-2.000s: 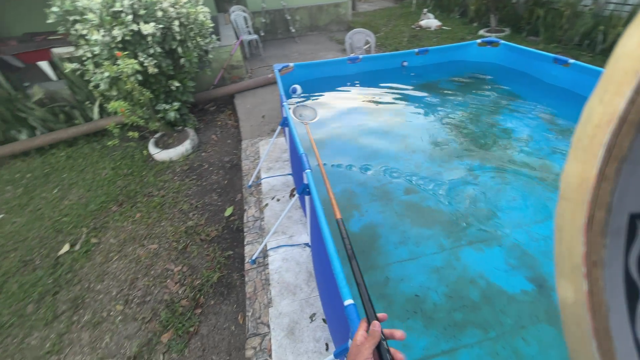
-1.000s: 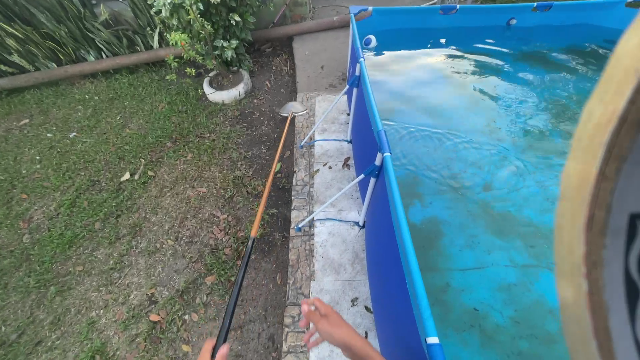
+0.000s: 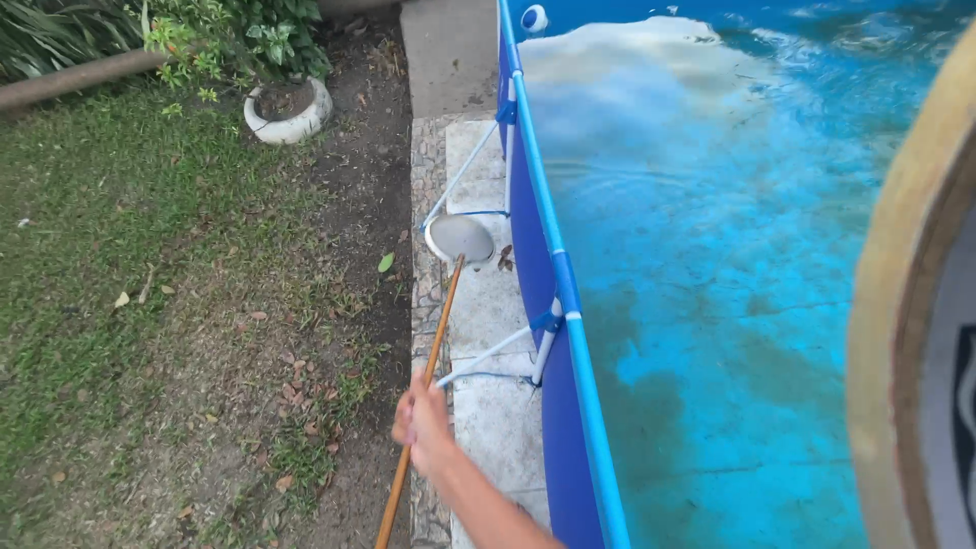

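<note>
My right hand (image 3: 423,418) is closed around the orange-brown lower part of a long pole (image 3: 442,324), which slants down to the bottom edge of the view. At the pole's far end a round, pale skimmer net (image 3: 460,238) lies over the tiled walkway, just left of the pool wall and beside a white brace. My left hand is out of view. The frame pool (image 3: 568,282), with its blue rail, stands to the right of the hand and holds water with dark, cloudy patches.
White diagonal braces (image 3: 488,354) reach from the pool onto the pale paving (image 3: 496,427). Bare soil and grass (image 3: 191,252) lie to the left, with a white round planter (image 3: 290,126) and a thick pipe (image 3: 84,78) beyond. A large blurred round edge (image 3: 877,343) blocks the far right.
The net was over the pool water two seconds ago, then outside the wall, and now is nearer over the walkway. My right hand, open a second ago, has closed on the pole. The left has left view.
</note>
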